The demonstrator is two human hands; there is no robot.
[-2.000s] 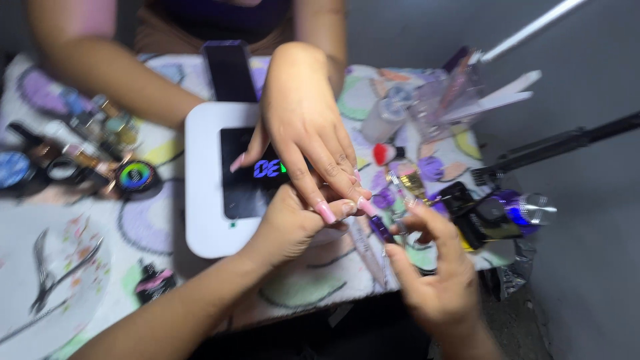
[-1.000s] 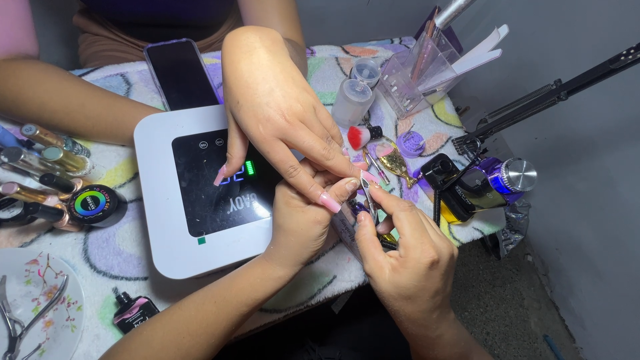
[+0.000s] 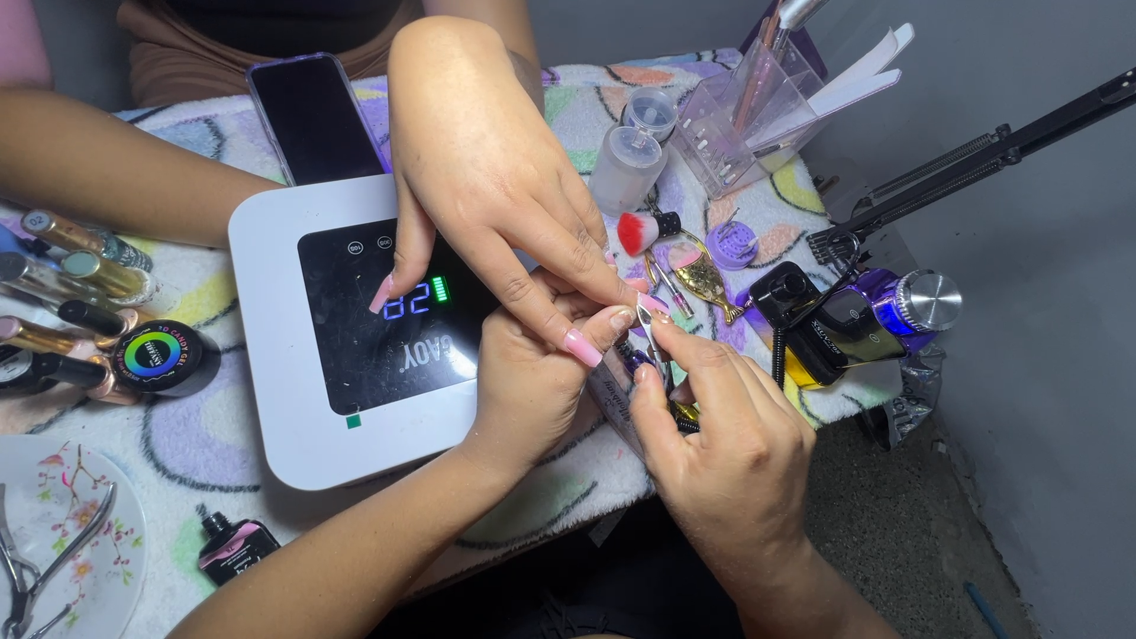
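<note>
My left hand [image 3: 532,382] grips a finger of another person's hand [image 3: 488,169], just past the right edge of a white nail lamp [image 3: 257,355] with a lit display. That hand has long pink nails and spreads over the lamp. Between the thumb and fingers of my right hand [image 3: 728,417] is a small metal cuticle nipper [image 3: 649,333], its tip at one pink nail. Part of the tool is hidden by my fingers. Beneath my right hand lies a clear box [image 3: 617,399] bearing writing.
Left are nail polish bottles [image 3: 106,275], a gel jar [image 3: 164,359], a floral plate [image 3: 115,524] with metal nippers and a black bottle [image 3: 235,546]. Behind lies a phone [image 3: 315,115]. Right are a red-tipped brush [image 3: 646,232], an acrylic organizer [image 3: 737,124], an electric nail drill unit [image 3: 852,319] and a lamp arm [image 3: 1003,160].
My right hand, apart from the other person's nails two seconds ago, has come in to the nail with the metal tool. The view has shifted. My left hand keeps its hold on the finger.
</note>
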